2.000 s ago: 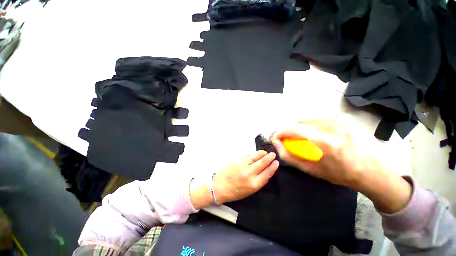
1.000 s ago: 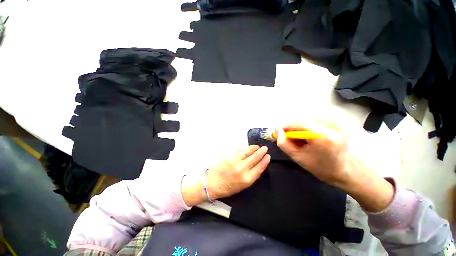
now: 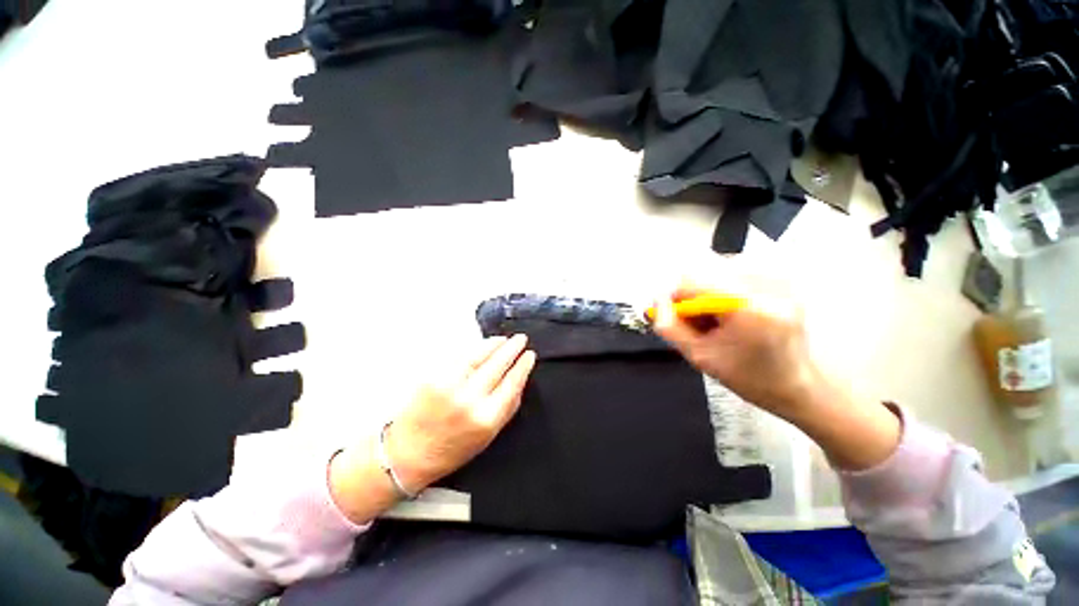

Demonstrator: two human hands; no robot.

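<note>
A black tabbed panel (image 3: pixel 592 444) lies at the table's near edge. Its top edge (image 3: pixel 556 311) shows a wet, whitish-blue streaked band from the left end to the brush. My right hand (image 3: pixel 745 355) holds the glue brush by its yellow handle (image 3: pixel 710 305); the pale bristles touch the right part of this band. My left hand (image 3: pixel 459 414) lies flat on the panel's upper left part, fingertips just below the band, holding nothing. A bracelet is on my left wrist.
One stack of black panels (image 3: pixel 154 391) is at left, another (image 3: pixel 414 130) at upper centre. Loose black pieces (image 3: pixel 745 107) are heaped upper right, with black straps beyond. An amber bottle (image 3: pixel 1015 361), a clear plastic bottle (image 3: pixel 1023 219) and a small dark block (image 3: pixel 981 282) are at right.
The brush has moved right along the top edge, and the wet band behind it is longer. The camera view has shifted right, bringing the bottles into view. My left hand still rests on the panel.
</note>
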